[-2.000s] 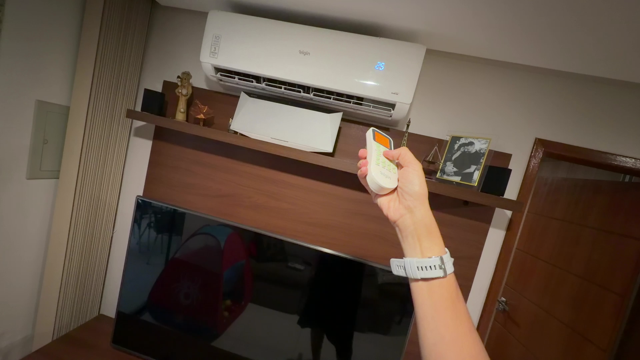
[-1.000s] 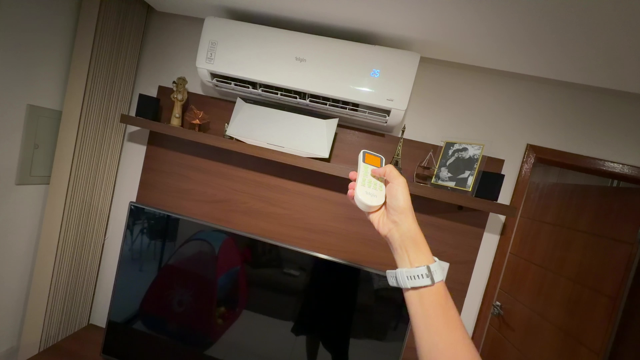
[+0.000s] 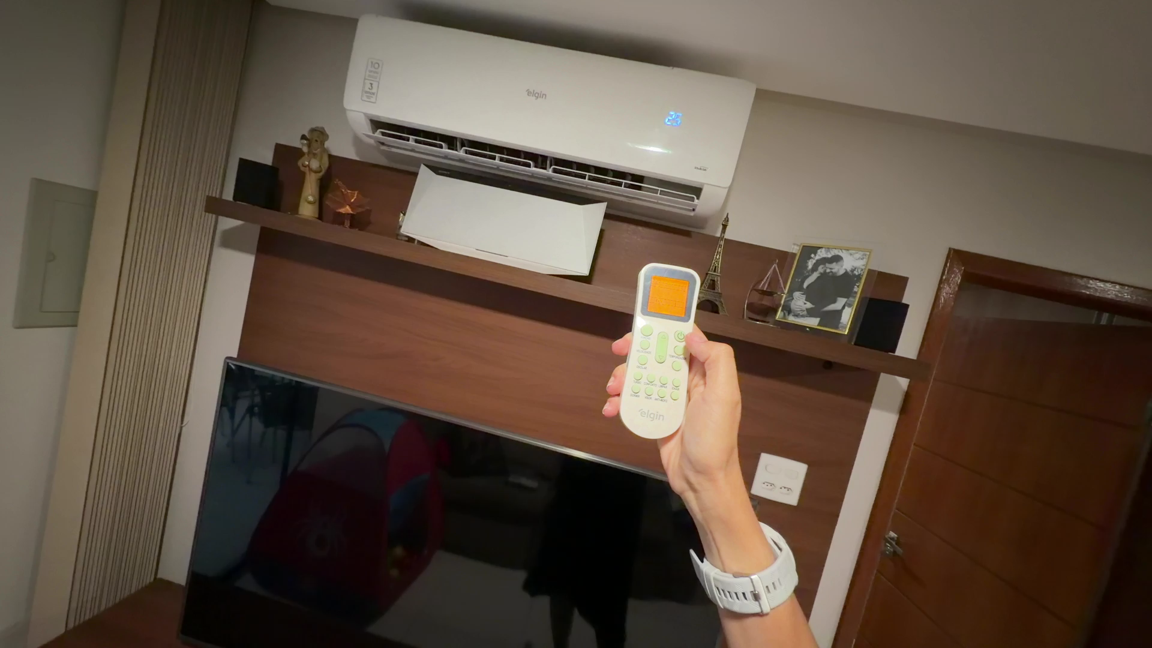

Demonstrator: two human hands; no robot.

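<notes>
My right hand point(image 3: 706, 409), with a white strap point(image 3: 749, 580) on the wrist, holds a white air-conditioner remote control point(image 3: 660, 355) upright. Its orange screen and green buttons face me, and my thumb lies at the right edge near the upper buttons. Above and behind it, a white Elgin split air conditioner point(image 3: 549, 108) is mounted high on the wall, its display lit blue and its louvre slot visible. Just under the unit, a white deflector-like panel point(image 3: 508, 220) stands tilted at the shelf. My left hand is out of view.
A wooden wall shelf point(image 3: 432, 256) carries a figurine point(image 3: 312, 171), a small Eiffel Tower model point(image 3: 715, 270), a framed photo point(image 3: 823, 288) and dark boxes. Below hangs a dark television point(image 3: 432, 531) with reflections. A wall outlet point(image 3: 779, 479) and a wooden door point(image 3: 1008, 468) are at the right.
The remote, still in my right hand, has turned more upright and stands lower against the shelf than two seconds ago. The air conditioner's display remains lit.
</notes>
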